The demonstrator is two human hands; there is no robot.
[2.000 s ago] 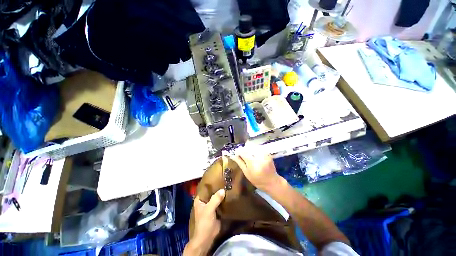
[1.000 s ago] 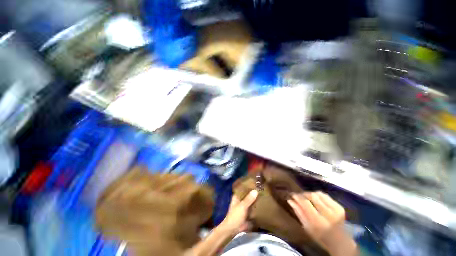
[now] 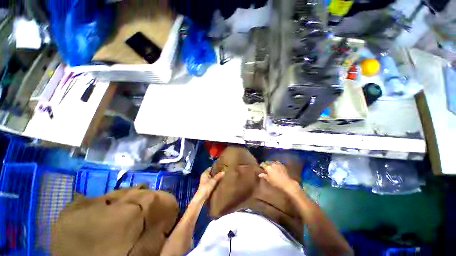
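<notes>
A brown garment is held in front of my body, below the near edge of the white sewing table. My left hand grips its left side with thumb and fingers. My right hand holds its right side. The fingertips are partly hidden in cloth, and no buttons can be made out. The grey metal sewing machine stands on the table beyond my hands, with no cloth under its near end.
More brown garments are heaped at the lower left by blue crates. A white basket with a black phone is at the upper left. A pale tray is right of the machine. Plastic bags lie below the table's right part.
The garment has left the machine's near end and is now in front of my body. The view has swung left, then partly back. The row of buttons no longer shows.
</notes>
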